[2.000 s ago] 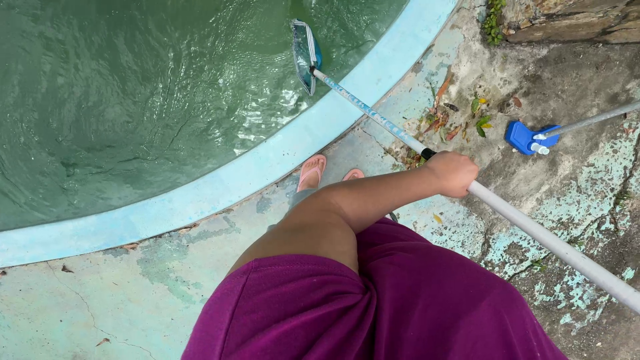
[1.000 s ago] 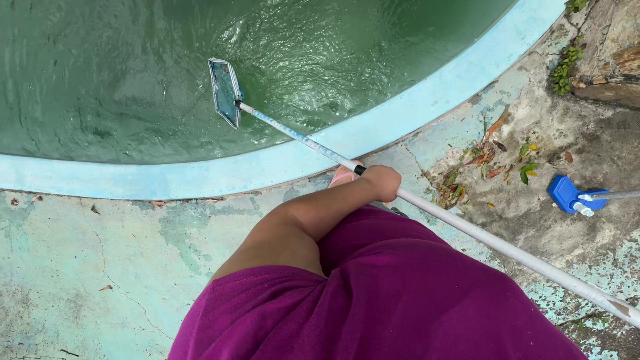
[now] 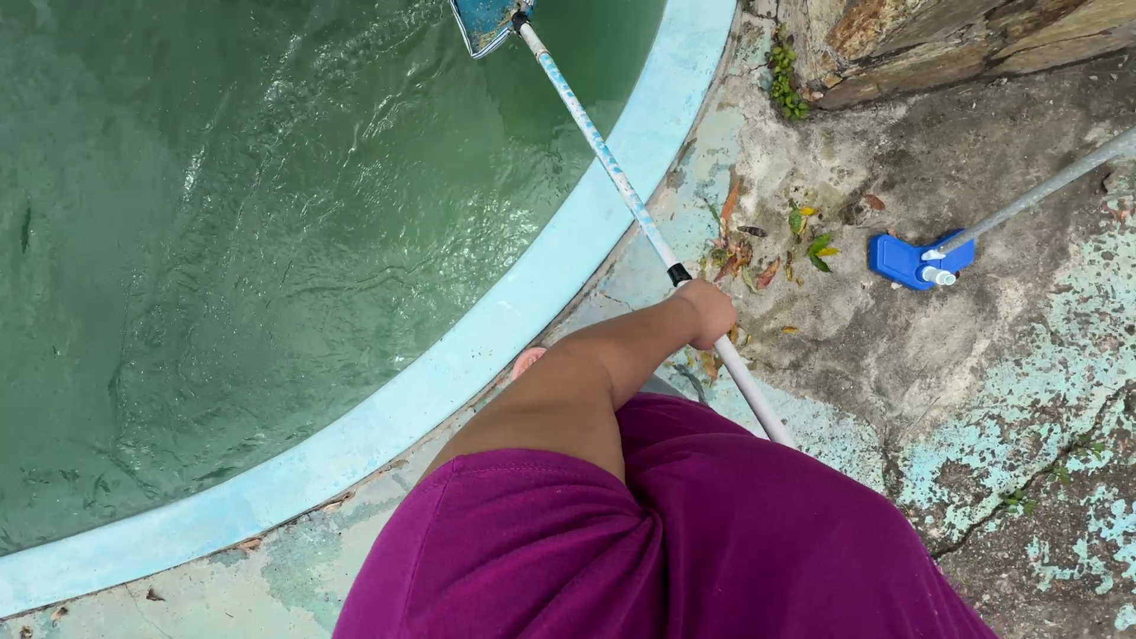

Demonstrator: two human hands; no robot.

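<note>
My left hand (image 3: 713, 314) is closed around the white pole of a pool skimmer (image 3: 747, 389), just below its black collar. From there the pole slants up and left across the pool's edge. Its upper section (image 3: 596, 139) is white with blue patches. At the top edge, the blue skimmer net (image 3: 486, 25) is partly cut off by the frame and hangs over the green water, with small bits of debris in it. The pole's lower part passes out of sight behind my purple shirt. My right hand is not in view.
A light blue curved pool coping (image 3: 497, 333) borders the green water (image 3: 222, 266). On the worn concrete lie a blue pool vacuum head (image 3: 914, 259) with a grey pole and fallen leaves (image 3: 741, 262). A stone block (image 3: 958, 44) stands at upper right.
The skimmer net has moved away from me toward the frame's top, and the pole is steeper in view. My left arm reaches farther out. The view has shifted.
</note>
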